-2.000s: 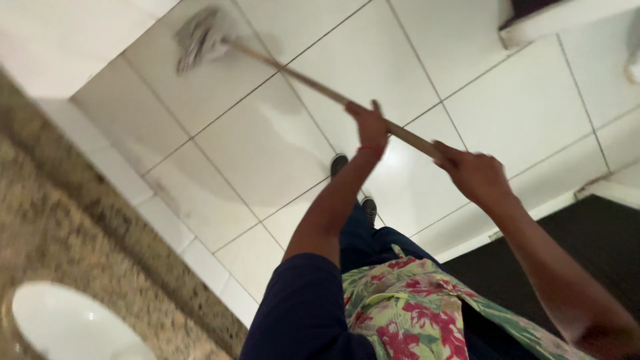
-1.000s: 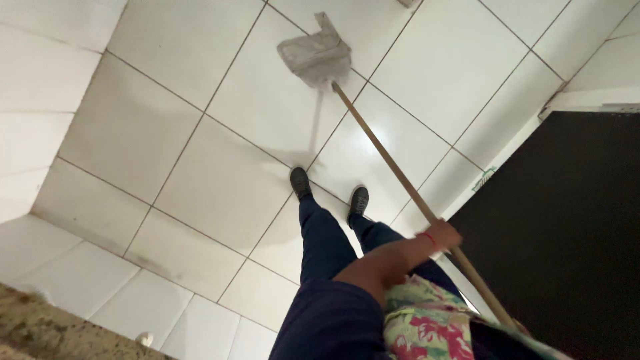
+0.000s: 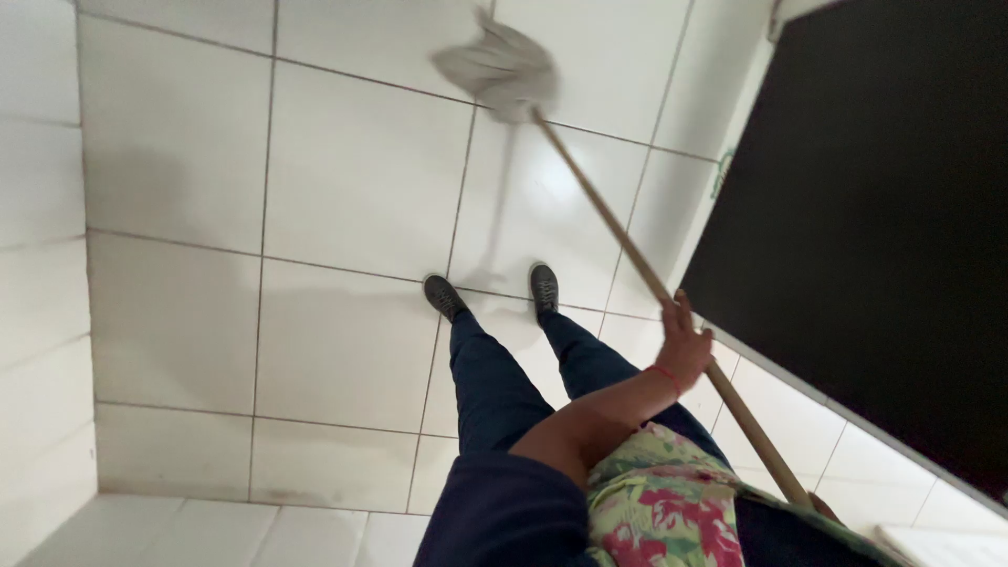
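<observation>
My left hand (image 3: 687, 342), with a red string around its wrist, grips the middle of a long wooden mop handle (image 3: 602, 209). The pole slants from the lower right up to a grey cloth mop head (image 3: 508, 71), slightly blurred, lying on the white tiled floor (image 3: 358, 161) ahead of my feet. Near the lower end of the pole, only a small part of my right hand (image 3: 824, 508) shows; it is at the handle, and the rest is hidden behind my floral apron (image 3: 669, 504).
My dark shoes (image 3: 445, 296) stand on the tiles below the mop head. White tiled walls (image 3: 39, 299) border the floor at the left and bottom. A large black panel (image 3: 866, 220) with a pale edge fills the right side. A white ledge (image 3: 945, 545) shows at the lower right.
The mop head was by the wall side at upper left two seconds ago and is now in front of my feet. The view has turned, and the granite counter and basin have left it.
</observation>
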